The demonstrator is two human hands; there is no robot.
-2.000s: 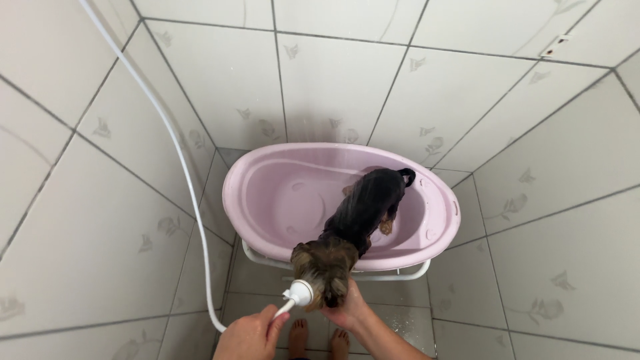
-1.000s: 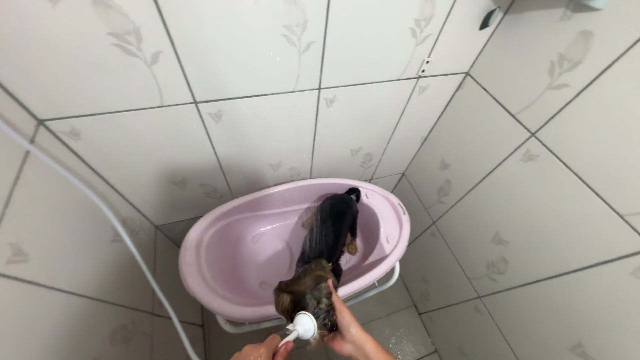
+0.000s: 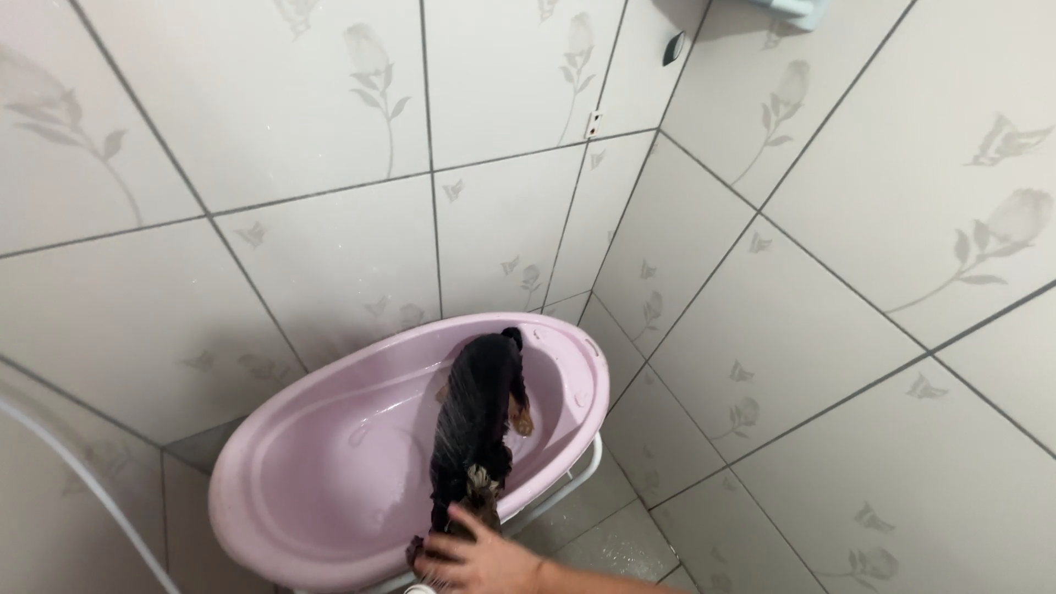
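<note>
A wet black-and-brown dog (image 3: 474,404) stands in a pink plastic baby bathtub (image 3: 272,528), with its head at the near rim. My right hand (image 3: 474,557) rests with spread fingers on the dog's head or neck. Just below that hand, at the bottom edge, a sliver of the white shower head (image 3: 420,589) shows, and fine water streaks run over the dog's back. My left hand is out of the frame.
A white shower hose (image 3: 91,487) hangs at the lower left. The tub sits on a white metal stand (image 3: 577,478) in a tiled corner. A wall outlet (image 3: 594,124) and a pale blue shelf (image 3: 792,10) are higher up. The floor tiles (image 3: 619,544) are wet.
My right hand has moved from beside the dog's face to the top of its head or neck. My left hand has left the view, with the shower head nearly out too. The view has shifted.
</note>
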